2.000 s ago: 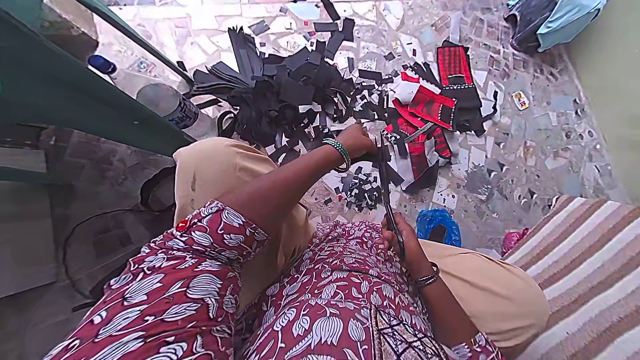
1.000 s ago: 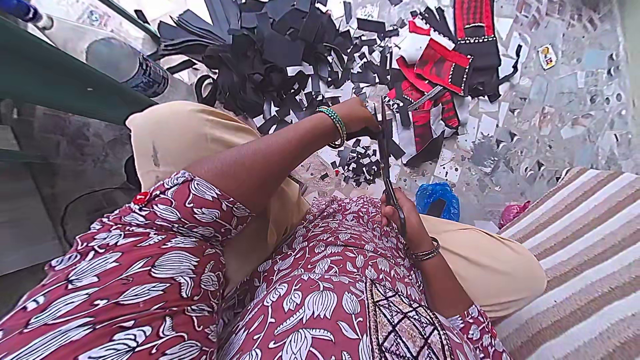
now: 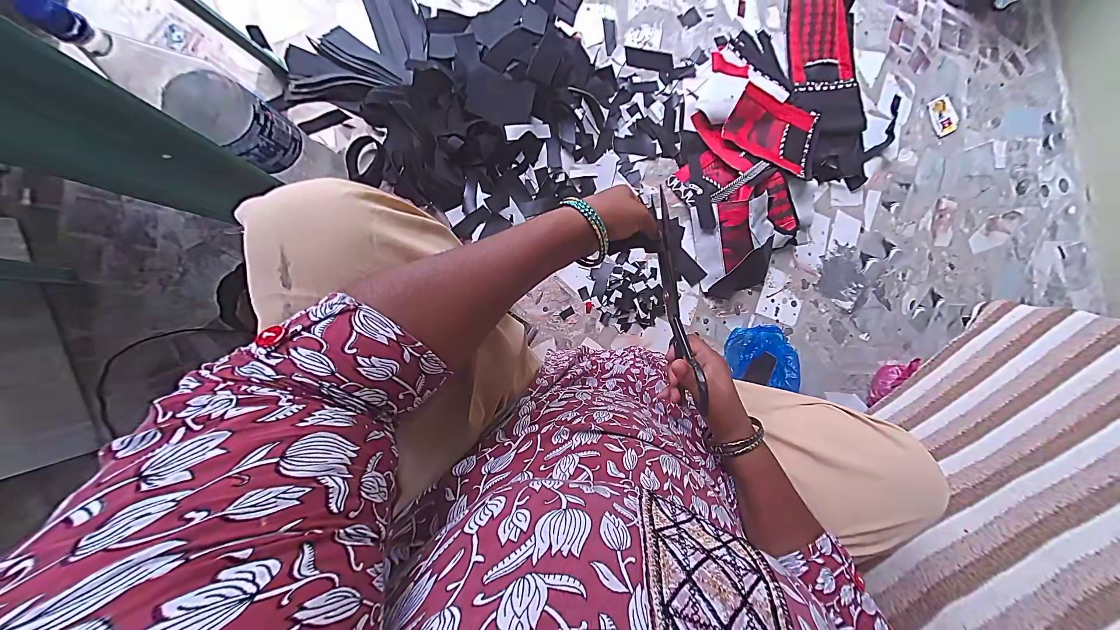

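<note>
My right hand (image 3: 707, 385) grips the handles of a pair of scissors (image 3: 672, 289), whose blades point away from me, up toward my left hand. Beside the blade tips is my left hand (image 3: 626, 214), its fingers bent and turned down; whether it pinches a small piece is hidden. Below it on the floor lies a heap of small black cut pieces (image 3: 632, 293). Beyond my hands spreads a large pile of black fabric strips and pieces (image 3: 490, 87). Red and black checked fabric pieces (image 3: 770, 131) with white stitching lie to the right of the blades.
A clear plastic bottle (image 3: 232, 122) stands at the left by a green frame (image 3: 114, 131). A blue plastic bag (image 3: 763, 357) and a pink bag (image 3: 894, 381) sit beside my right knee. A striped mat (image 3: 1006, 455) covers the right side. A small packet (image 3: 942, 115) lies on the mosaic floor.
The view has shifted closer to the bottle and the black pile. Both hands stay in about the same posture, with the scissors still in my right hand.
</note>
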